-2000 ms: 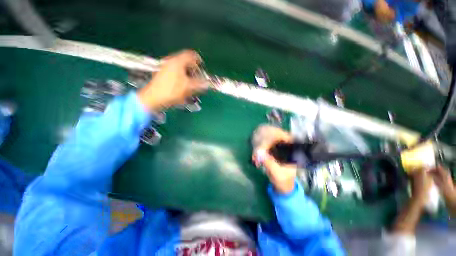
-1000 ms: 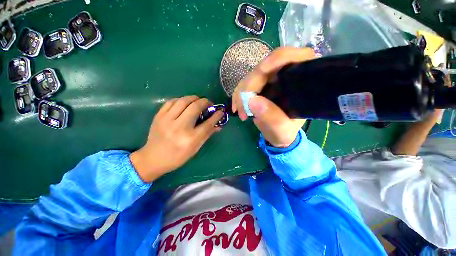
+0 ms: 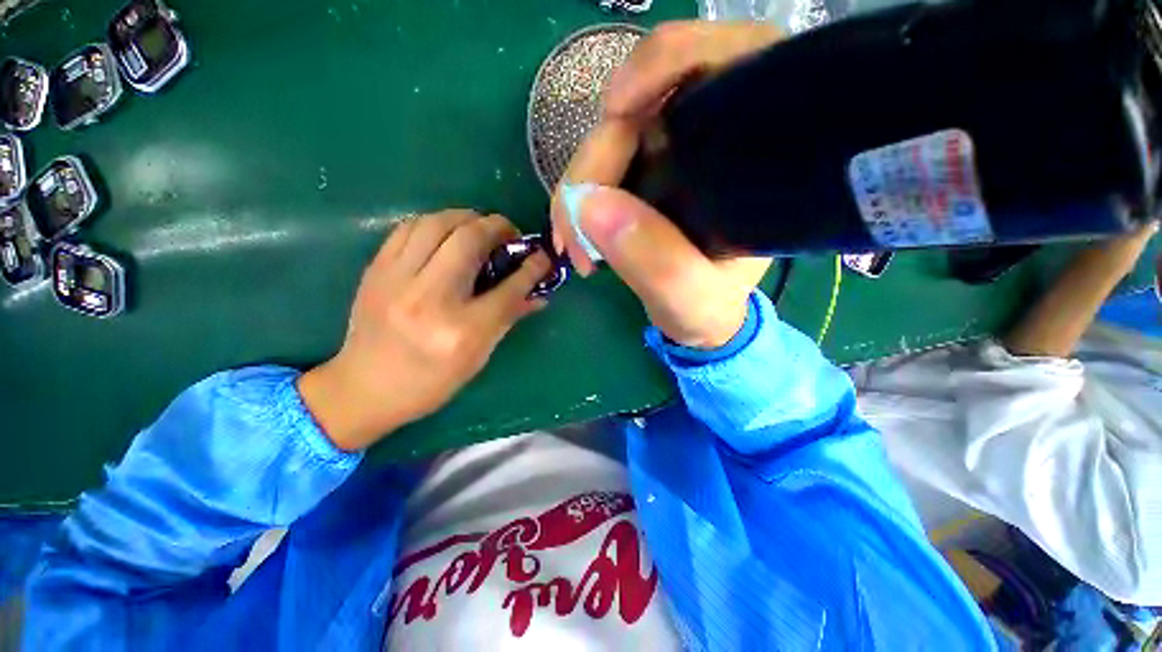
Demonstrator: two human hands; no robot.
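My left hand (image 3: 427, 312) holds a small dark device housing (image 3: 520, 265) with a shiny rim down on the green worktop. Its fingers partly cover the housing. My right hand (image 3: 656, 191) is closed around the front of a large black electric screwdriver (image 3: 790, 153) with a white-and-red label. A pale blue wrap is on one finger. The driver's tip is near the housing's right side; whether it touches a screw is hidden. A round dish of tiny screws (image 3: 573, 92) lies just behind my right hand, which partly covers it.
Several other housings (image 3: 87, 279) lie in a loose cluster at the left. A clear plastic bag (image 3: 765, 13) is at the top edge. A yellow-green wire (image 3: 833, 301) hangs at the worktop's near edge. A neighbouring person's arm and white sleeve (image 3: 1007, 446) are at the right.
Since one second ago the view has shifted, and the screwdriver appears larger and nearer. Both hands stay at the housing. Two seconds ago my left hand was away over the pale strip.
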